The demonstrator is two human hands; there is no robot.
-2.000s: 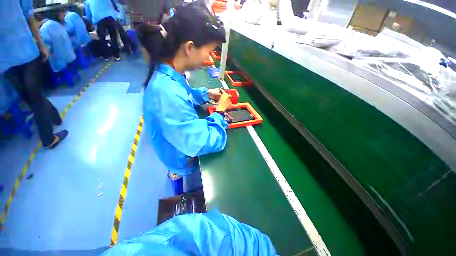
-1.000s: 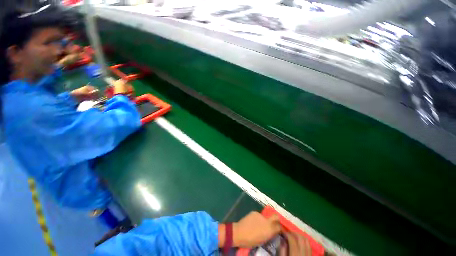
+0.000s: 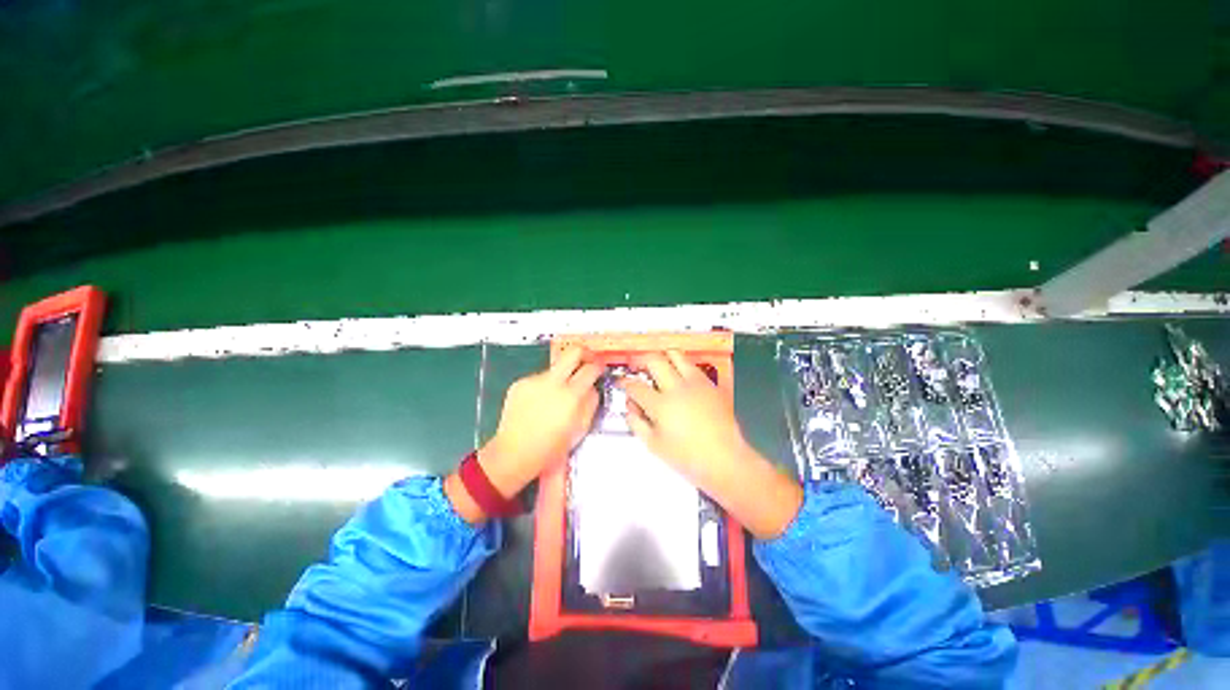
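A tablet unit (image 3: 641,519) with a large bright silvery rectangle lies in a red-orange fixture (image 3: 548,573) in front of me. My left hand (image 3: 544,421), with a dark red wrist strap (image 3: 486,485), rests over the upper left of the tablet, fingertips at its top end. My right hand (image 3: 685,425) is over the upper right, fingertips close to the left ones. The fingers of both hands are bent over the small electronics at the top end. Whether they pinch a small part is hidden. A small yellowish strip (image 3: 619,601) shows at the tablet's bottom edge.
A clear blister tray (image 3: 916,445) with small parts lies right of the fixture. A pile of silvery-green parts (image 3: 1187,382) is farther right. Another red fixture (image 3: 84,353) with a blue sleeve (image 3: 81,539) is at far left. A white rail (image 3: 310,333) and grey post (image 3: 1147,254) stand beyond.
The view has swung from the co-worker on the left down and right to my own bench. Both hands, the fixture and the blister tray are now fully in view.
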